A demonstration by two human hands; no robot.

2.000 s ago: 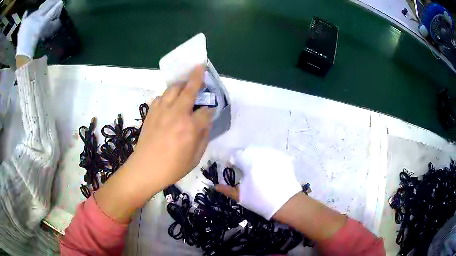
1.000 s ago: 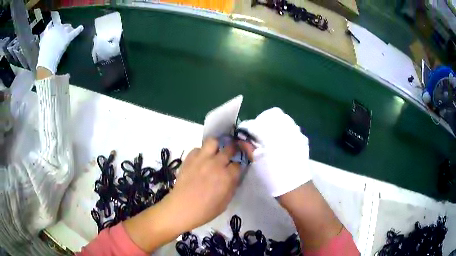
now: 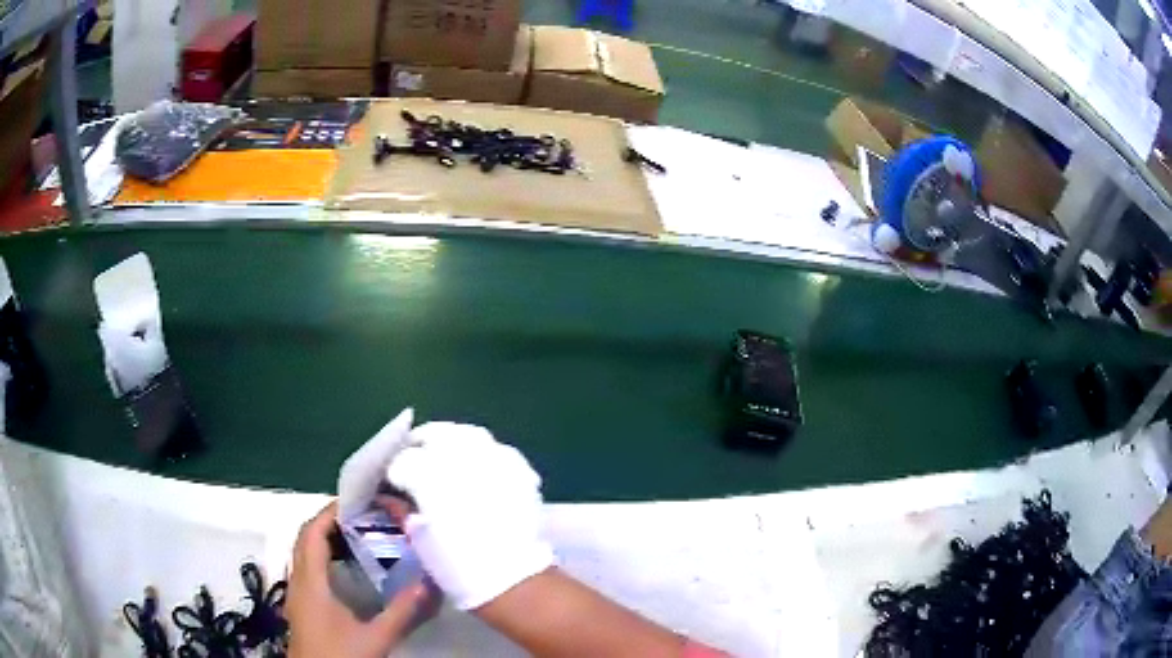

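An open retail box (image 3: 357, 578) with its white lid flap (image 3: 373, 460) standing up is low left of centre, over the near edge of the worktop. My bare left hand (image 3: 332, 604) holds the box around its lower sides. My right hand (image 3: 473, 514), in a white glove with bare fingertips, is at the box mouth. Its fingertips reach inside and hide most of the contents. A pale and dark item shows in the mouth. Whether the right fingers hold a cable cannot be told.
Bundled black cables (image 3: 212, 623) lie at lower left, and a bigger heap (image 3: 983, 578) at lower right. The green conveyor (image 3: 540, 373) carries a closed black box (image 3: 765, 390), an open box (image 3: 161, 411) and small dark items at right. Beyond are cables on cardboard, cartons and a blue fan (image 3: 928, 190).
The view has tilted up and shifted, showing the far bench. The cable bundle seen at my right fingers a second ago is now hidden at the box mouth. My left hand still holds the box.
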